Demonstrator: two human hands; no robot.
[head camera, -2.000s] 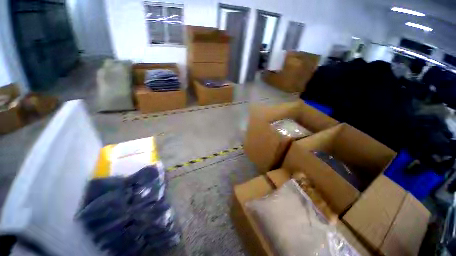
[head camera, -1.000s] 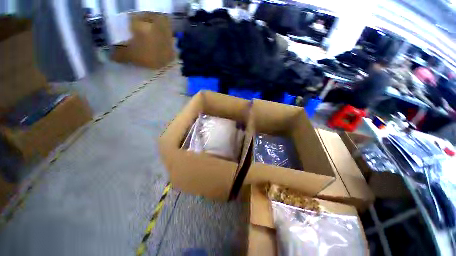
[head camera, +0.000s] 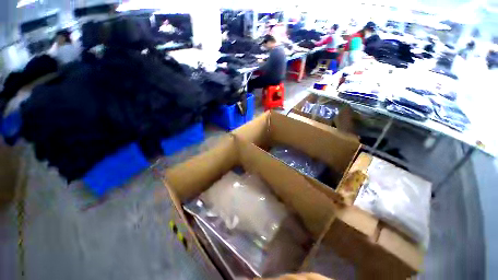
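Observation:
An open brown carton (head camera: 188, 178) stands nearest in front of me, with pale, shiny plastic-bagged goods (head camera: 245, 205) inside. A second open carton (head camera: 316, 134) adjoins it and holds dark bagged garments (head camera: 297, 161). At the right, a whitish clear-bagged stack (head camera: 396, 197) lies on another carton (head camera: 360, 227). A small skin-coloured shape, perhaps my right hand (head camera: 297, 276), shows at the bottom edge. It is cut off and blurred, so its fingers and any hold cannot be seen. My left hand is not in view.
Black garments (head camera: 114, 104) are heaped over blue bins (head camera: 117, 168) at the left. A long table (head camera: 415, 123) with bagged garments stands at the right. A person (head camera: 272, 65) sits on a red stool (head camera: 273, 97); other people are farther back. Floor tape (head camera: 177, 234) shows beside the nearest carton.
The view has swung right and nearer to the open cartons. The carton with pale bagged goods now looks larger. The skin-coloured shape has appeared at the bottom edge.

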